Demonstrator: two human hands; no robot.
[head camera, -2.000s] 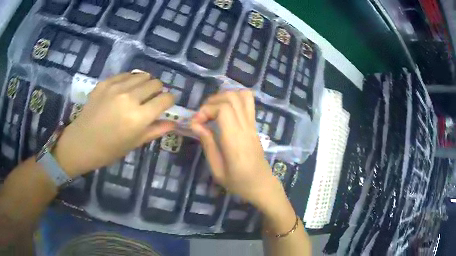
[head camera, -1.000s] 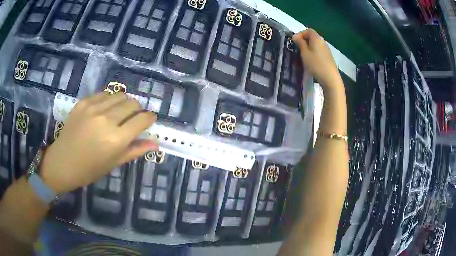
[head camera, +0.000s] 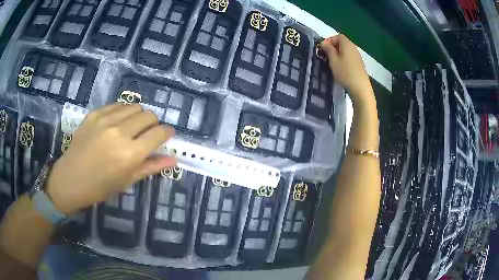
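Observation:
My left hand (head camera: 117, 147) grips a white sticker strip (head camera: 230, 169) with a row of small dark dots, held slanting over the tray. My right hand (head camera: 346, 61) is at the tray's upper right, its fingertips on the gold-edged camera frame (head camera: 321, 50) of the rightmost upper phone case (head camera: 320, 87). Whether a tiny piece is between those fingertips cannot be seen. The clear tray (head camera: 226, 123) holds black cases with grey patches, some upright, some sideways. Each visible camera frame, such as that of the middle sideways case (head camera: 250, 136), has several round holes.
Dark, glossy stacked trays (head camera: 421, 164) stand at the right. A green surface (head camera: 361, 24) with a pale edge (head camera: 380, 74) runs behind the tray at the upper right. My right forearm crosses the tray's right side. Red items show at the far right.
Since the oldest frame my right hand has moved from the strip to the upper right case, and more of the strip shows. In the last second both hands have barely moved.

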